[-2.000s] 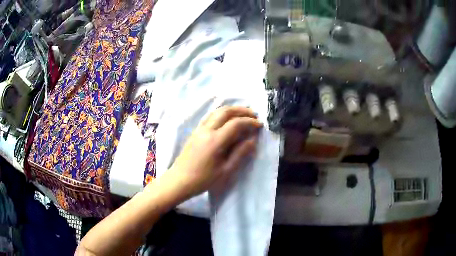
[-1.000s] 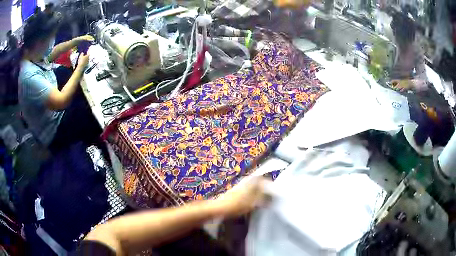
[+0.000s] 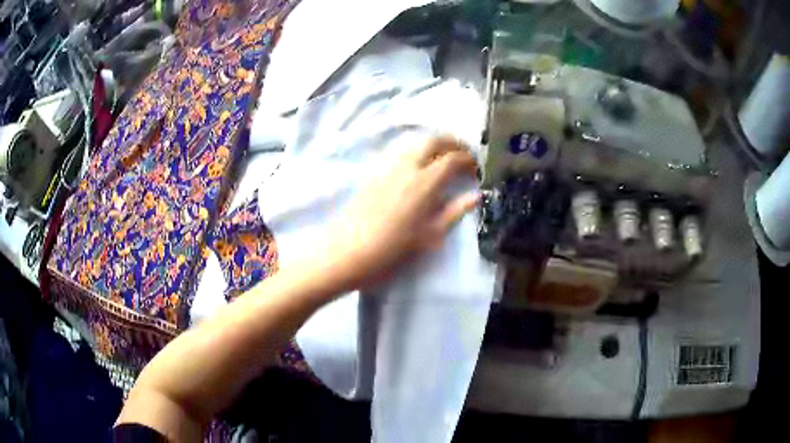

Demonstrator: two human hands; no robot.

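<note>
White lining cloth (image 3: 424, 320) lies at the left side of the overlock machine (image 3: 528, 121), its right edge along the presser foot area, and hangs down toward the bottom of the picture. My left hand (image 3: 416, 203) lies on the cloth close to the presser foot area (image 3: 520, 208), fingers bent and pointing right; it is blurred, and whether it pinches the cloth cannot be told. My right hand is not in view. A batik panel (image 3: 156, 182) with orange flowers lies at the left, and a smaller batik piece (image 3: 247, 255) shows beside the white cloth.
Four pale tension dials (image 3: 628, 221) are on the machine front. White thread cones (image 3: 771, 203) stand at the right edge. A second sewing machine (image 3: 35, 147) stands at the far left with cables beside it. A dark cloth pile (image 3: 43, 372) is at the lower left.
The view has swung from the batik panel and a person at the left back to the overlock machine. My left hand is now at the presser foot area, slightly higher on the cloth than two seconds ago.
</note>
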